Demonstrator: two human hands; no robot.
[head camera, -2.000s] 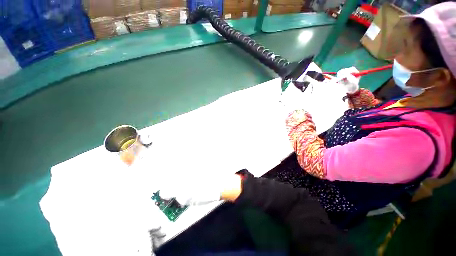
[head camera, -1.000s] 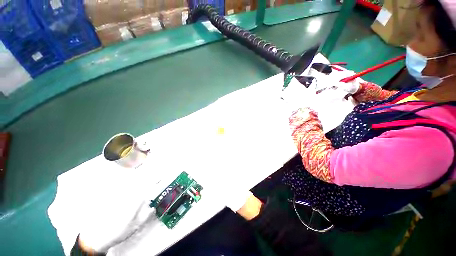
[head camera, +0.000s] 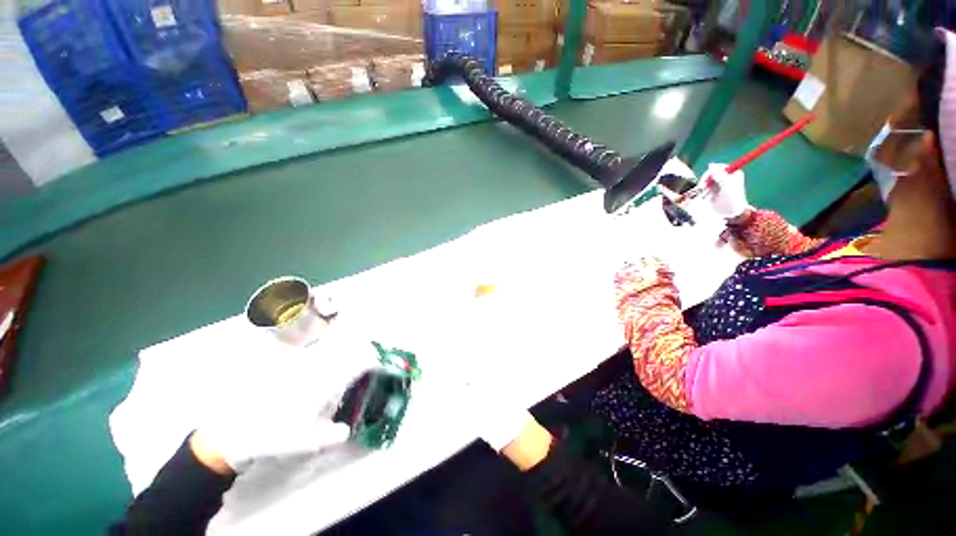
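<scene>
A green circuit board (head camera: 386, 398) with a dark part on its face is held a little blurred over the white sheet (head camera: 440, 314). My left hand (head camera: 283, 424), in a white glove, has its fingers at the board's left edge and grips it. My right hand (head camera: 495, 415), also white-gloved, is right of the board. Its fingers blend into the sheet, so its grip is not readable. A steel cup (head camera: 283, 309) with yellowish liquid stands beyond the board. A small orange-brown patch (head camera: 484, 290) shows on the sheet; I cannot tell what it is.
A black extraction hose (head camera: 545, 131) crosses the green bench (head camera: 314, 199) to a hood. At the right, a person in a pink sleeve (head camera: 776, 351) works with gloved hands and a red stick-like tool (head camera: 770, 144). Blue crates (head camera: 115, 73) and boxes stand behind; a reddish-brown edge shows far left.
The view has shifted. The board, first partly covered by my right hand, then more fully visible, is now blurred in my left hand. My right hand is now apart from it. The cup stays standing.
</scene>
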